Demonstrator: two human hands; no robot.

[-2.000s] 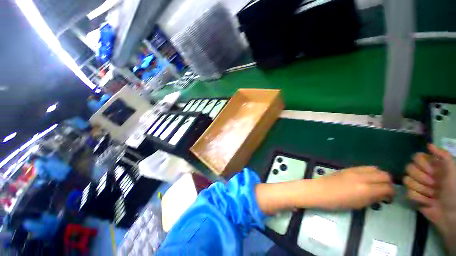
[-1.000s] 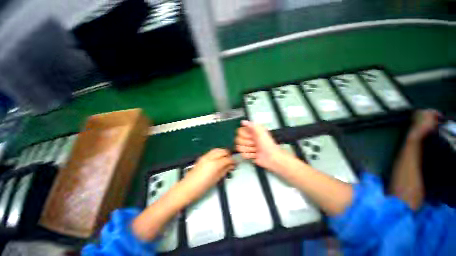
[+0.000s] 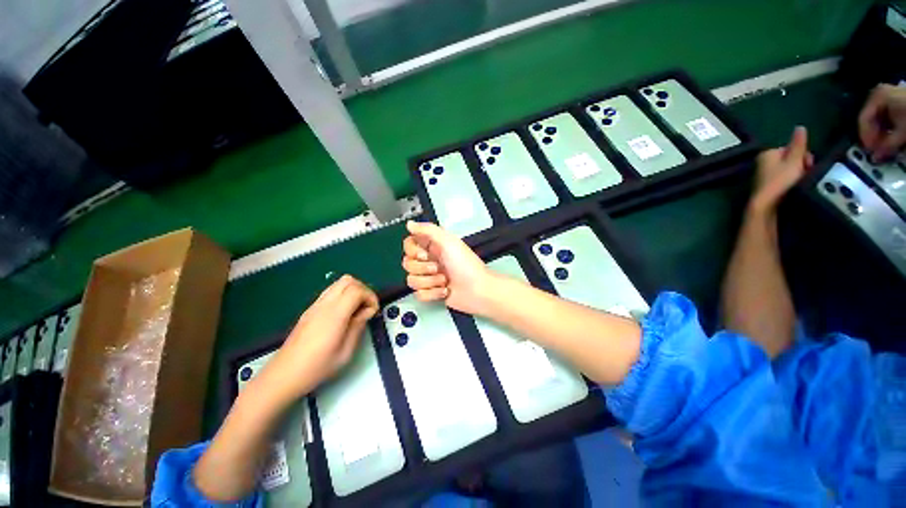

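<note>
A black tray (image 3: 447,451) holds several mint-green phones side by side, back side up. My left hand (image 3: 336,327) is bent over the lens end of the second phone (image 3: 360,437) from the left, fingertips together; its lenses are hidden. The third phone (image 3: 442,387) shows its dark lenses uncovered. My right hand (image 3: 437,268) is half curled, thumb up, above the lens end of the fourth phone (image 3: 536,382), whose lenses are hidden by the hand and forearm. The fifth phone (image 3: 591,273) lies partly under my right forearm. Any small film in either hand is too small to tell.
An open cardboard box (image 3: 189,337) with clear scraps stands left. Another tray of phones (image 3: 566,164) lies beyond, against a rail (image 3: 298,248) with a grey post (image 3: 308,99). Another person's hand (image 3: 785,174) is at right; a further hand (image 3: 882,119) touches phones there.
The view has turned and steadied, showing more at the right. My left hand has drawn back from the third phone, whose lenses now show. My right hand stays raised and curled.
</note>
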